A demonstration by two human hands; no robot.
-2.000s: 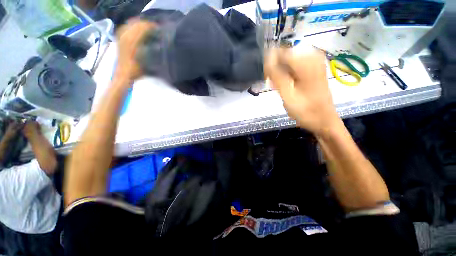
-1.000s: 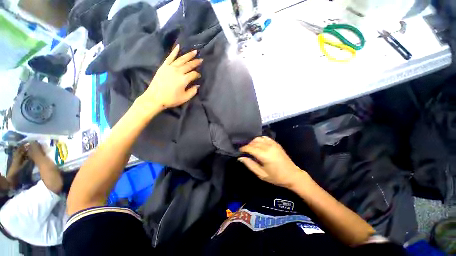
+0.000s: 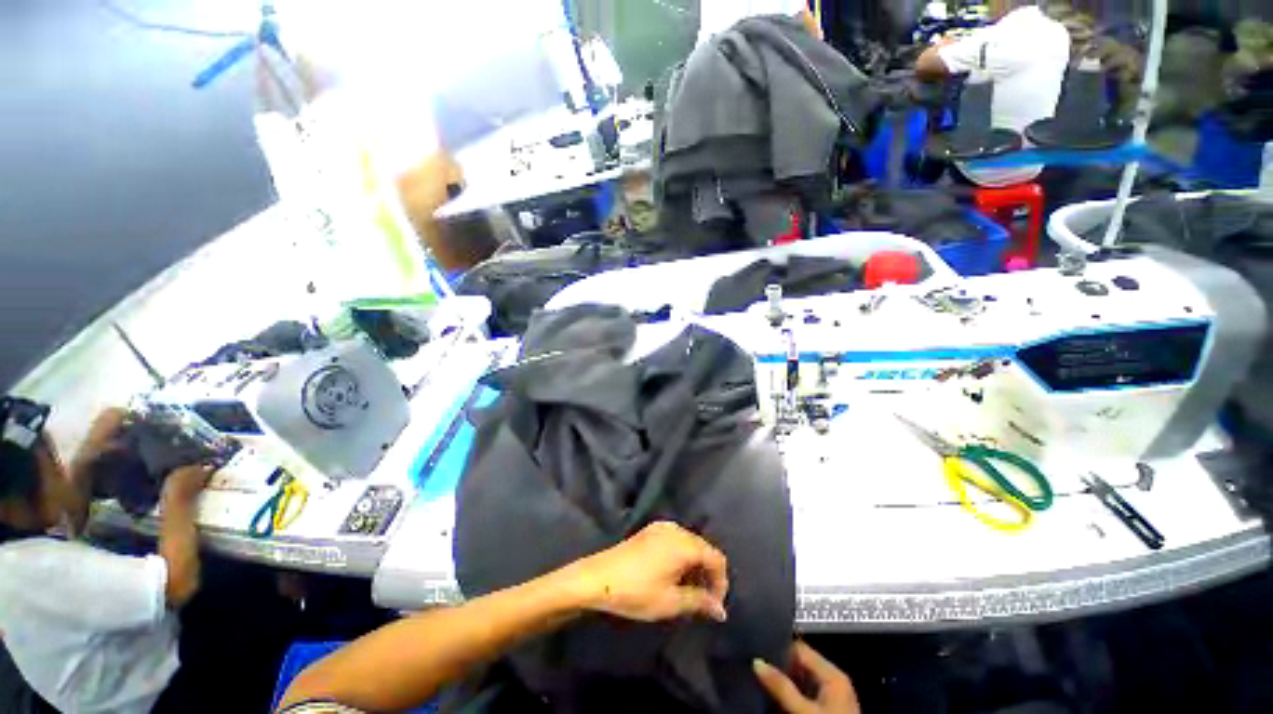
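Note:
A large dark grey garment piece (image 3: 628,460) lies heaped on the white table, left of the sewing machine's needle area, and hangs over the front edge. My left hand (image 3: 663,572) is over its lower part, fingers curled; whether they pinch cloth is unclear. My right hand (image 3: 807,684) is at the bottom edge of the picture, partly cut off, with thumb and fingers at the garment's lower right edge. The white sewing machine (image 3: 977,363) with a blue stripe stands to the right. Bright light washes out the cloth edge near the needle.
Yellow-and-green scissors (image 3: 998,485) and a slim black tool (image 3: 1124,511) lie right of the garment. A ruler tape (image 3: 977,607) runs along the front edge. A neighbouring person (image 3: 91,600) works at another machine (image 3: 332,402) at left. A red cone (image 3: 894,269) is behind the machine.
The camera view has tilted up, showing more of the room. The garment now hangs over the front edge. My left hand has moved down the cloth from its spread pose, closer to my right hand.

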